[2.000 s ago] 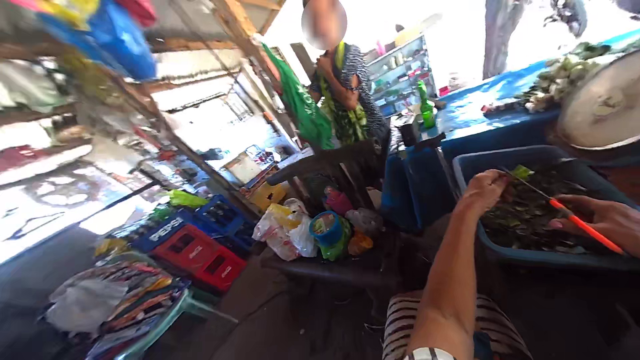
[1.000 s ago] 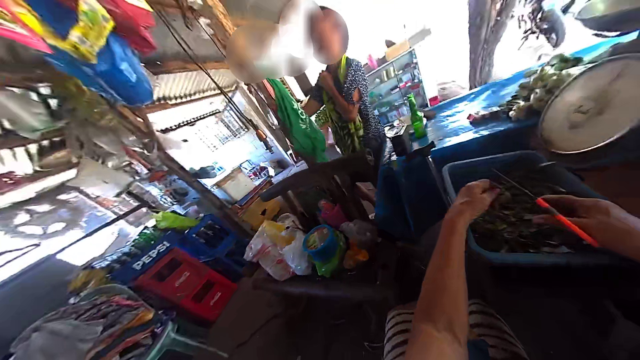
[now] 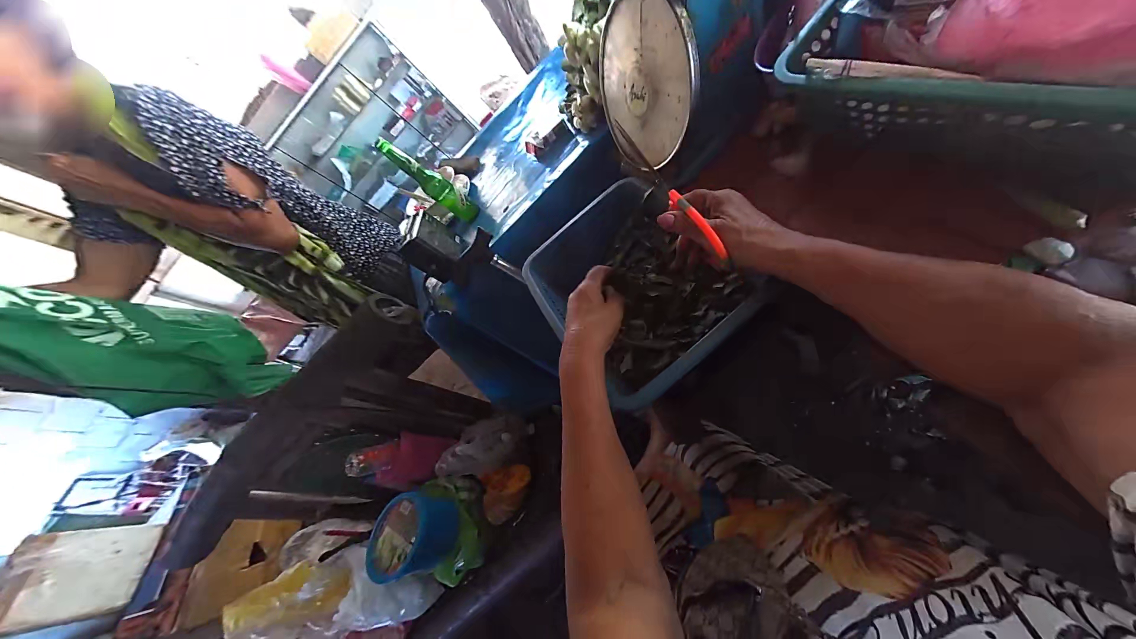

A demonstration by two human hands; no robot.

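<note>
A blue-grey plastic basin [image 3: 572,235] holds many dark cut leaves [image 3: 679,315]. My right hand [image 3: 723,226] grips scissors with orange handles [image 3: 699,226], their blades pointing up and left over the basin's far end. At the basin's left side, my left hand [image 3: 595,306] is lowered to the leaves with its fingers curled; whether something is between them is hidden. A round metal lid [image 3: 650,84] stands tilted just beyond the basin.
A blue-covered table [image 3: 532,169] bears a green glass bottle [image 3: 430,182]. Another person [image 3: 195,177] stands at the left. A wooden chair [image 3: 266,444] holds plastic bags and a blue tub [image 3: 413,537]. A green perforated basket [image 3: 958,111] is at the upper right.
The view has swung right and tilted strongly. The scissors now point toward the lid, away from my left hand. The green leaf piece seen at my left fingers two seconds ago no longer shows.
</note>
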